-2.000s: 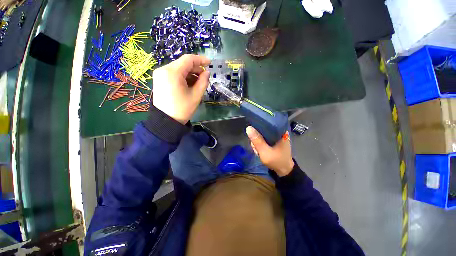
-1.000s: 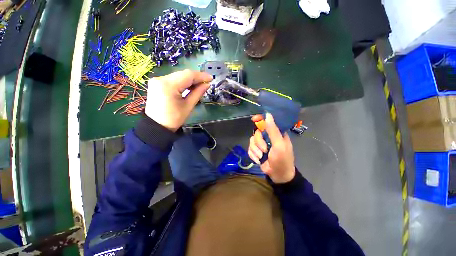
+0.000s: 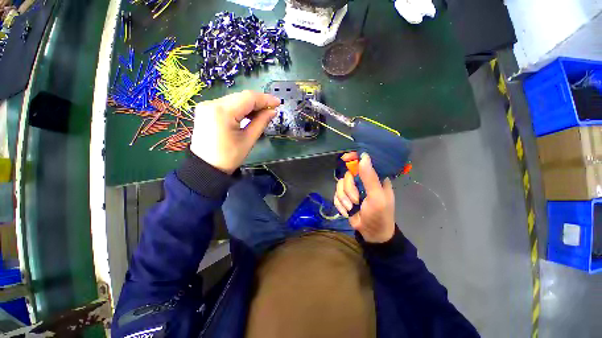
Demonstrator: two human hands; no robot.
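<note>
My right hand (image 3: 367, 201) holds the dark blue soldering gun (image 3: 383, 146) by its grip, a finger at the orange trigger. Its thin metal nose points left over the dark soldering jig (image 3: 286, 90) at the bench edge. My left hand (image 3: 228, 129) is at the jig's left side, thumb and forefinger pinched on a small, thin piece, seemingly a lead wire end; its colour is hard to tell. Blue lead wires (image 3: 137, 86), yellow lead wires (image 3: 179, 80) and red-brown lead wires (image 3: 177, 138) lie left, beside a heap of small components (image 3: 231, 47).
A round brown dish (image 3: 342, 58) and a white base (image 3: 310, 30) stand beyond the jig. White tissue (image 3: 415, 9) lies at the far right. A green conveyor (image 3: 69, 165) runs along the left. Blue bins (image 3: 553, 99) and a cardboard box (image 3: 571, 165) stand right.
The soldering gun has moved right and its nose has drawn back from my left fingers. My left hand has shifted slightly left and down since the oldest frame, still pinched.
</note>
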